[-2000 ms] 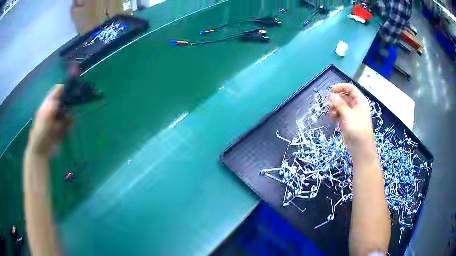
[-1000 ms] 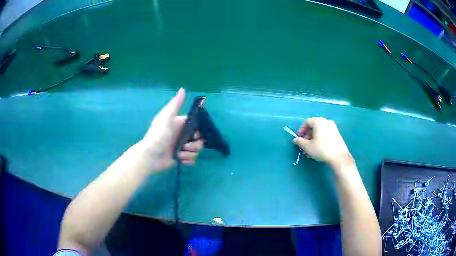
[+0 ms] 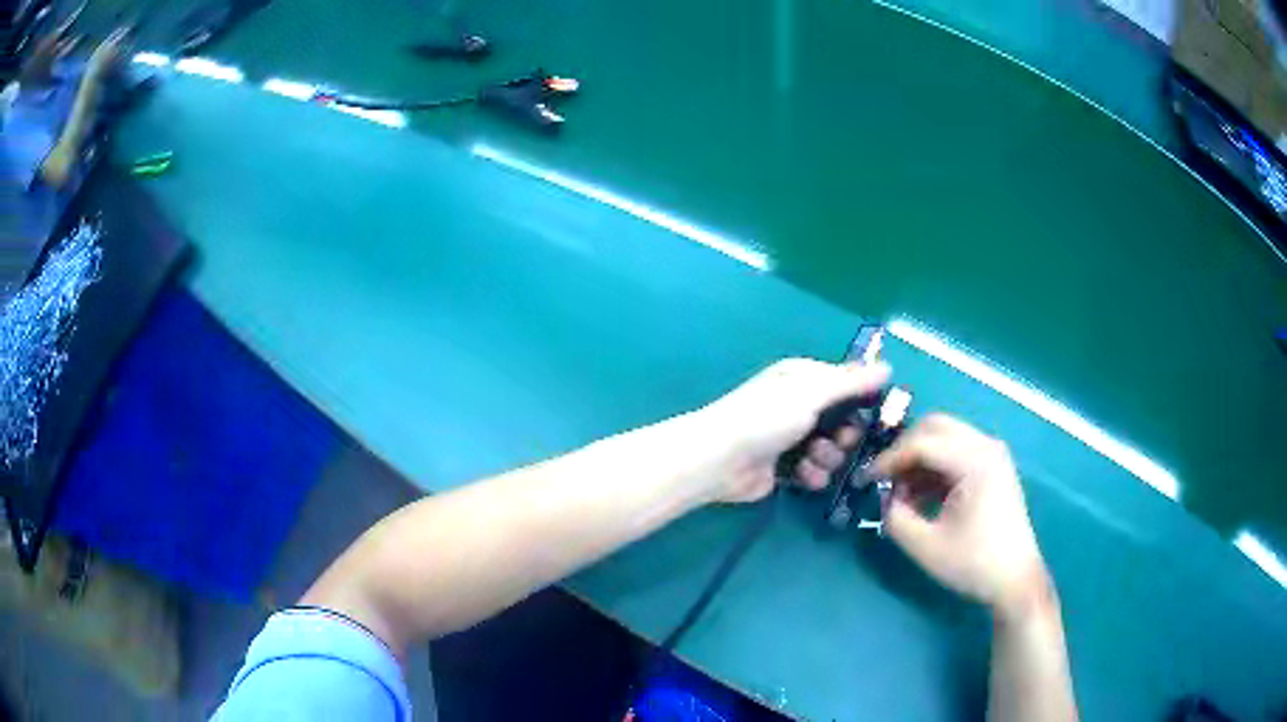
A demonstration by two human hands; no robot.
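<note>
My left hand (image 3: 798, 430) holds a black battery clamp (image 3: 847, 487) above the green bench edge (image 3: 466, 325). The clamp's copper-toned jaws point away from me, and a black cable lead (image 3: 720, 571) runs down from it toward the bench's front edge. My right hand (image 3: 967, 508) is at the clamp's right side with thumb and forefinger bent together. A small silvery piece of a torsion spring (image 3: 869, 525) shows between the clamp and my right fingertips. The rest of the spring is hidden.
Another clamp (image 3: 529, 99) with its lead lies on the conveyor belt. At the left are a spring tray (image 3: 57, 339), a blue bin (image 3: 191, 437), a green-handled tool (image 3: 153, 164) and another worker's arm (image 3: 78, 113). A second spring tray (image 3: 1235, 148) is at the upper right.
The view has turned left. My hands, apart a second ago, have come together, and the spring in my right hand is now at the clamp in my left hand.
</note>
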